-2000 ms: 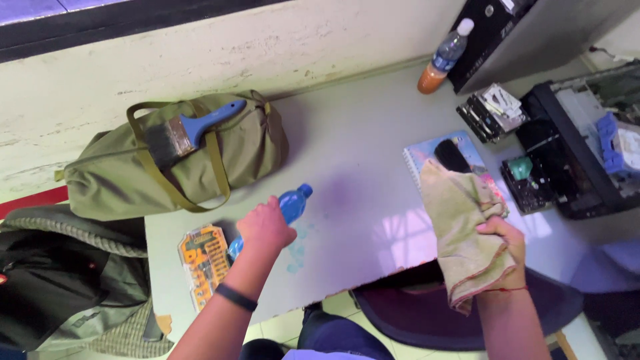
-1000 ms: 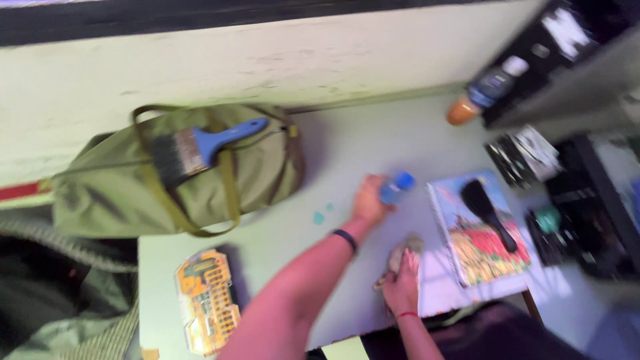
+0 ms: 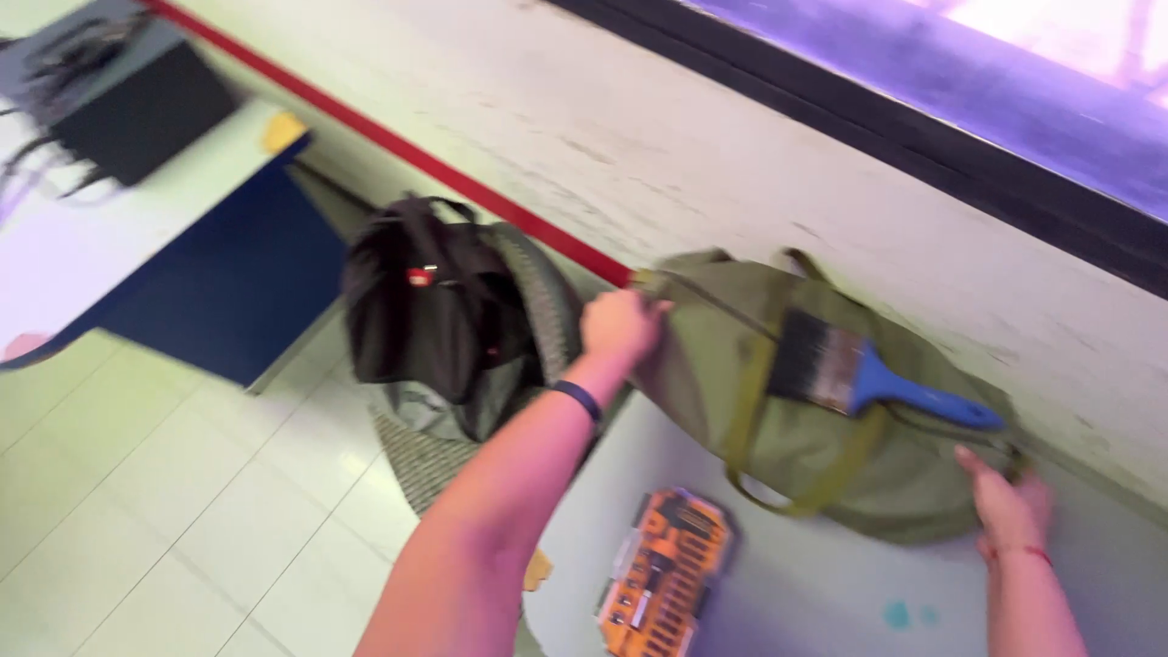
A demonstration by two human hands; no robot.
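An olive-green duffel bag (image 3: 712,383) lies along the wall on the grey table. My left hand (image 3: 622,330) grips the bag's left end. At its right end my right hand (image 3: 1011,506) rests against the fabric, thumb raised and the other fingers partly hidden; whether it grips the bag cannot be told. On top of the bag lies a wide paintbrush (image 3: 881,379) with a blue handle and dark bristles. Below the bag, an orange screwdriver bit set in a clear case (image 3: 666,575) lies on the table.
A dark backpack (image 3: 438,319) sits on a chair (image 3: 415,456) left of the table. Farther left stands another table (image 3: 219,274) with a black box (image 3: 141,105) and cables. The wall (image 3: 593,155) runs behind the bag. Teal spots (image 3: 897,614) mark the grey tabletop.
Both hands have moved left to the duffel bag. My left hand has let go of the blue-capped bottle, and my right hand no longer holds the cloth. The view has swung left.
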